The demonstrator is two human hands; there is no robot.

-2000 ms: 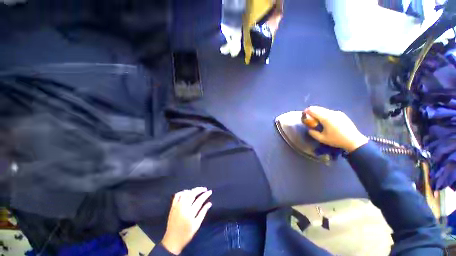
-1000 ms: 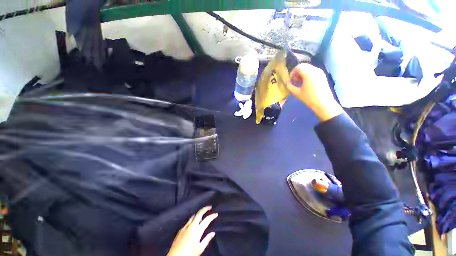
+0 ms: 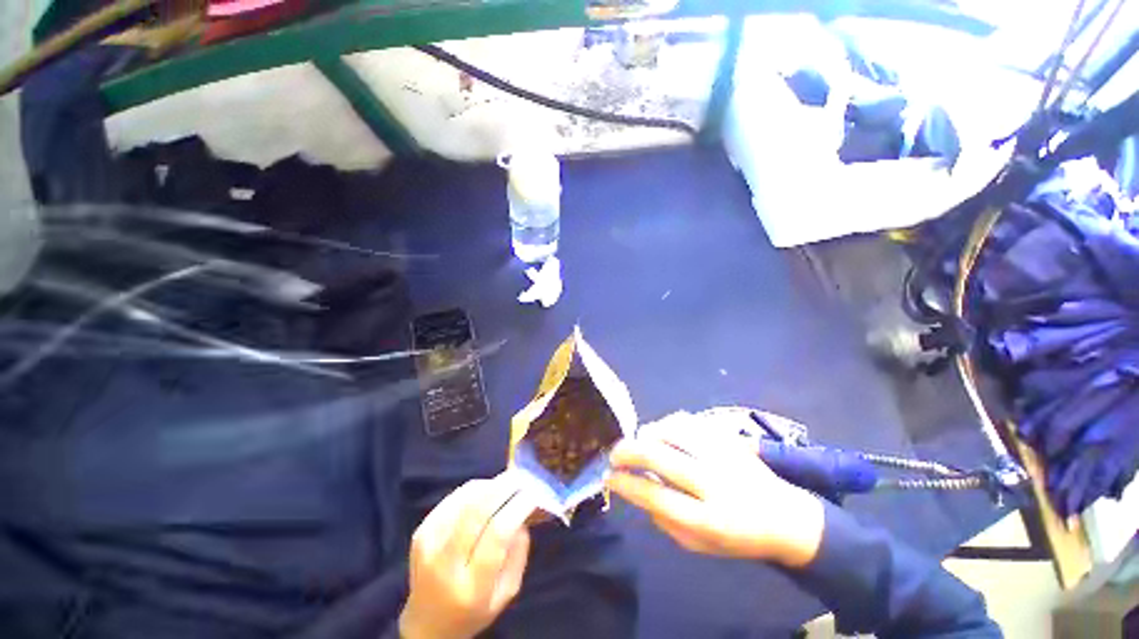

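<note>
An open foil snack pouch (image 3: 572,431) with small brown pieces inside is held up in front of me, its mouth facing me. My left hand (image 3: 465,556) grips its lower left edge. My right hand (image 3: 718,487) pinches its lower right edge. The steam iron (image 3: 799,464) stands behind my right hand, which hides much of it; its dark blue part and ribbed hose show. Dark garment pieces (image 3: 187,462) lie spread at the left of the navy table.
A mobile phone (image 3: 450,372) lies left of the pouch. A water bottle (image 3: 535,206) stands behind, with a crumpled white lump (image 3: 541,283) beside it. A white bin (image 3: 799,187) is at back right. Purple-navy cloth strips (image 3: 1062,362) hang at right.
The pouch has come from the back of the table to just in front of me. My left hand has left the garment and holds it, with my right hand. The view has shifted.
</note>
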